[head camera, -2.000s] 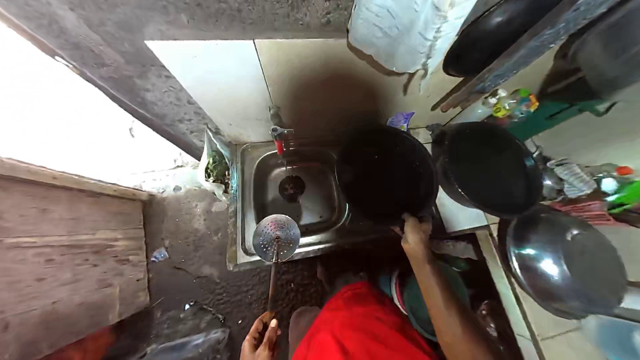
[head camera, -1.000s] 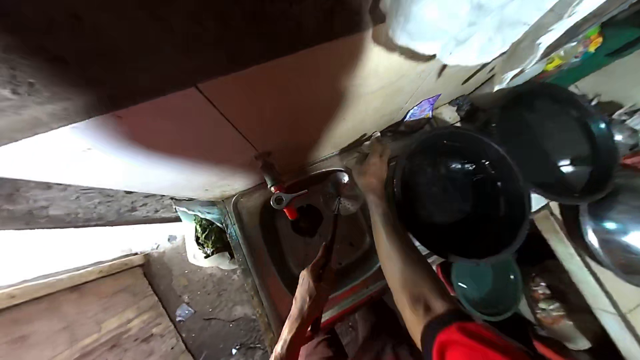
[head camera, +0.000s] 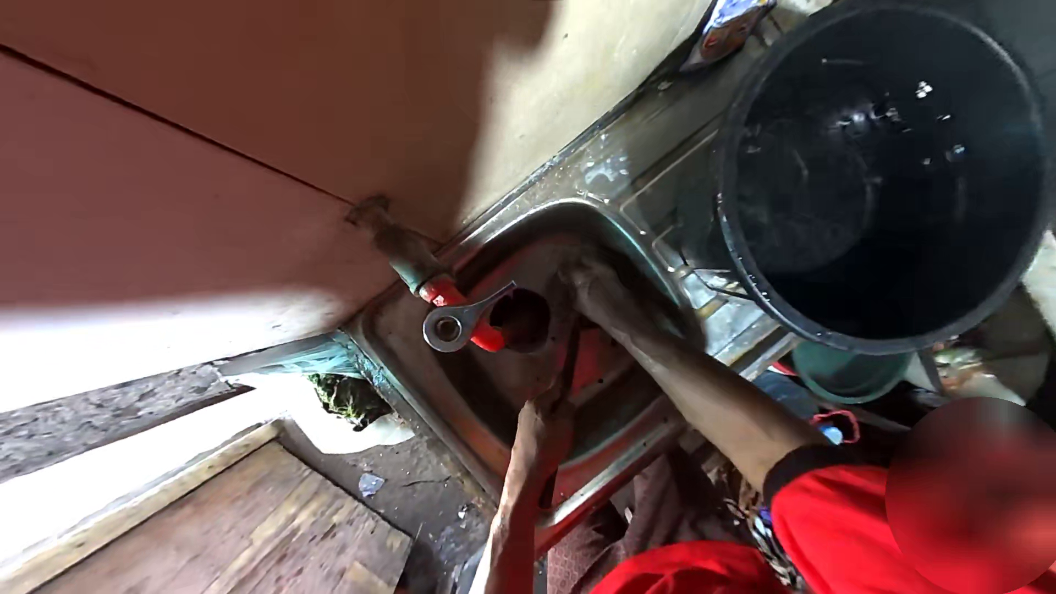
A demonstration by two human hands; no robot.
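Observation:
My left hand (head camera: 546,412) grips the dark handle of a skimmer (head camera: 572,351) inside the stainless steel sink (head camera: 462,396). Down in the basin my right hand (head camera: 590,285) is at the skimmer's upper end, where the perforated head is hidden; whether its fingers hold anything I cannot tell. A tap with a red spout and a grey lever (head camera: 450,323) reaches over the basin, left of my right hand. Beside the basin, a large black basin (head camera: 883,177) stands on the drainboard, right of my right arm.
A green plastic vessel (head camera: 854,371) sits below the black basin. A colourful packet (head camera: 730,29) lies by the wall. Left of the sink hangs a white bag of greens (head camera: 346,400), with a wooden board (head camera: 239,528) below it. The tiled wall (head camera: 206,223) bounds the sink.
The skimmer, held up in front of the sink two seconds ago, is now down in the basin. My right hand has left the black basin's rim and moved into the sink. The view has come closer.

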